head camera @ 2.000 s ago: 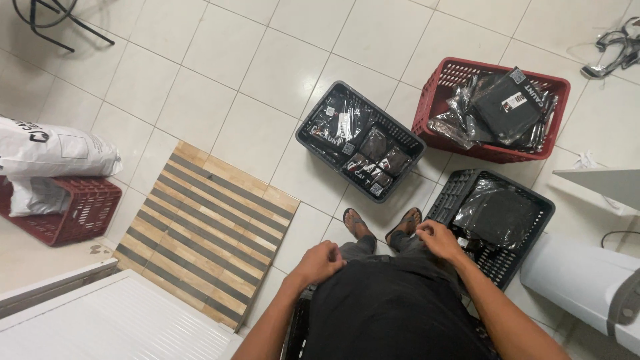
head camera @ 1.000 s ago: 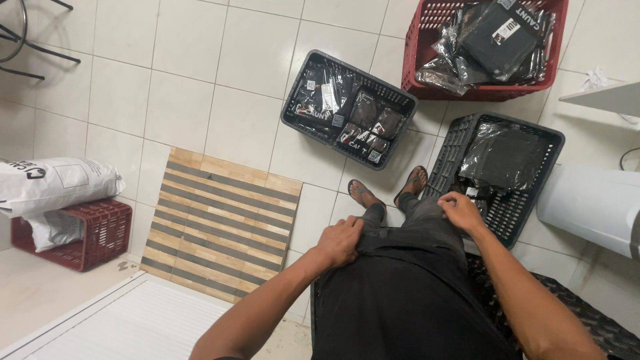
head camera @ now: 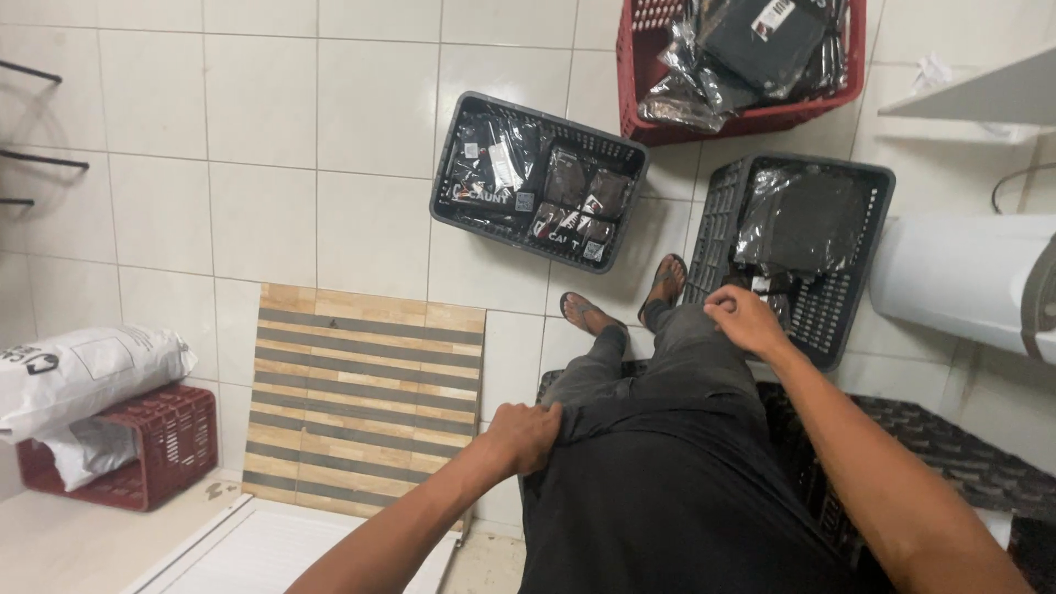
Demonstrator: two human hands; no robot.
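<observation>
My left hand [head camera: 524,431] rests at my hip, its curled fingers against the edge of my black shirt [head camera: 660,495]; whether it grips the cloth is unclear. Over my right thigh, my right hand [head camera: 742,318] is loosely curled, with no object visible in it. Just beyond it stands a dark grey plastic crate [head camera: 881,190] with dark items in clear plastic bags [head camera: 804,219]. Another dark grey crate [head camera: 528,246], in front of my feet, holds bagged dark items [head camera: 495,165]. Behind these, a red plastic crate [head camera: 631,82] carries more bagged dark goods [head camera: 763,41].
A striped wooden panel [head camera: 363,371] lies on the left, by a white ribbed panel [head camera: 272,553]. Farther left, a white plastic sack [head camera: 107,363] rests on a red crate [head camera: 198,437] lying on its side. A white cylindrical object [head camera: 949,272] and a pale board [head camera: 982,87] are at right.
The view has turned and shifted somewhat. My left hand has gone from beside my waist to against the shirt's edge. The crates show no plain change.
</observation>
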